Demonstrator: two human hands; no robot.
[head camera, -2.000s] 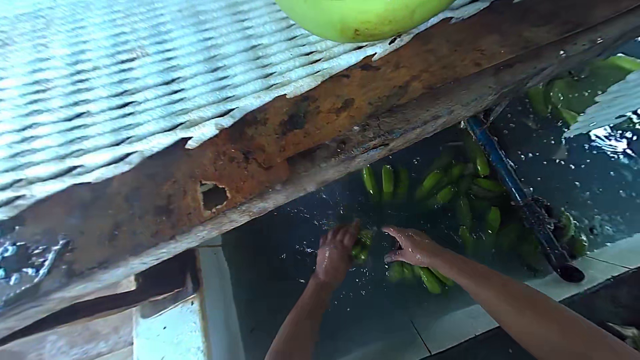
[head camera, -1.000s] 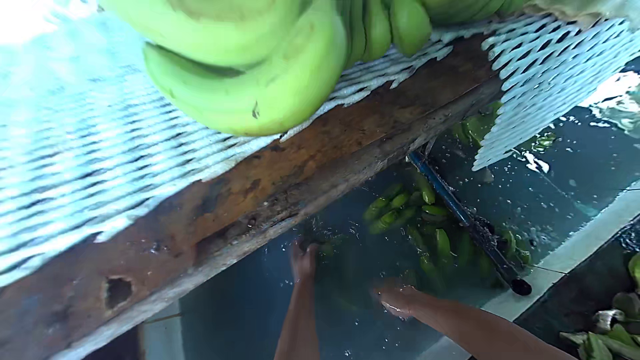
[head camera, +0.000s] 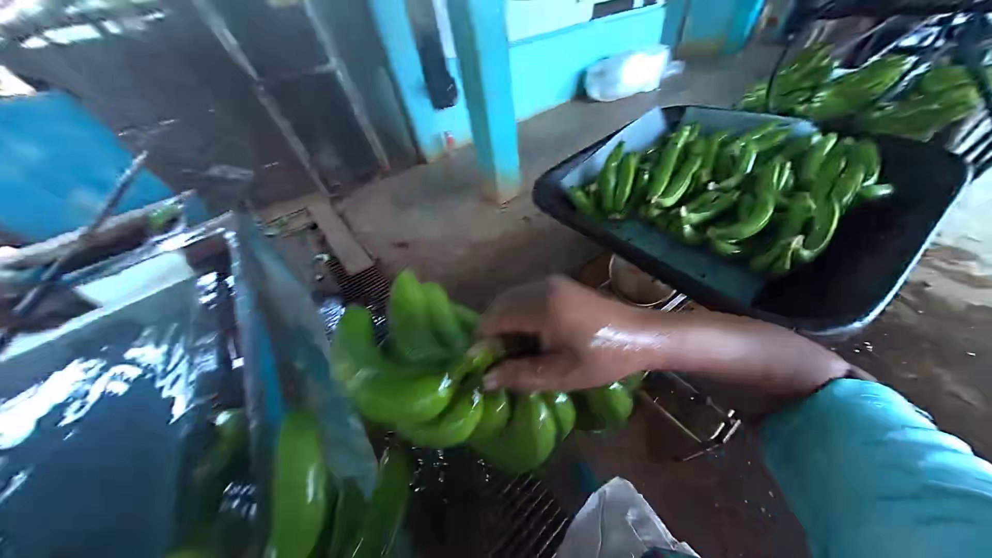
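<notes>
My right hand (head camera: 554, 337), wet and blurred, reaches in from the right in a turquoise sleeve (head camera: 868, 465). Its fingers grip the stem end of a wet cluster of green bananas (head camera: 465, 387), which hangs beside the edge of a water tank (head camera: 256, 333). My left hand is not visible. Further green bananas (head camera: 298, 480) show at the tank's near edge, low on the left. Beyond my right forearm, a black wheelbarrow tray (head camera: 899, 256) holds many green banana clusters (head camera: 744, 186).
A metal floor grate (head camera: 527, 511) lies below the held cluster. A turquoise post (head camera: 484, 93) stands ahead, with a white sack (head camera: 628, 74) by the wall. More green bananas (head camera: 852, 89) lie behind the wheelbarrow. Tank water (head camera: 85, 465) reflects light on the left.
The view has swung from the tank to the wheelbarrow. Both hands were at the water earlier; now my right hand holds a banana cluster outside it, and my left hand is out of view.
</notes>
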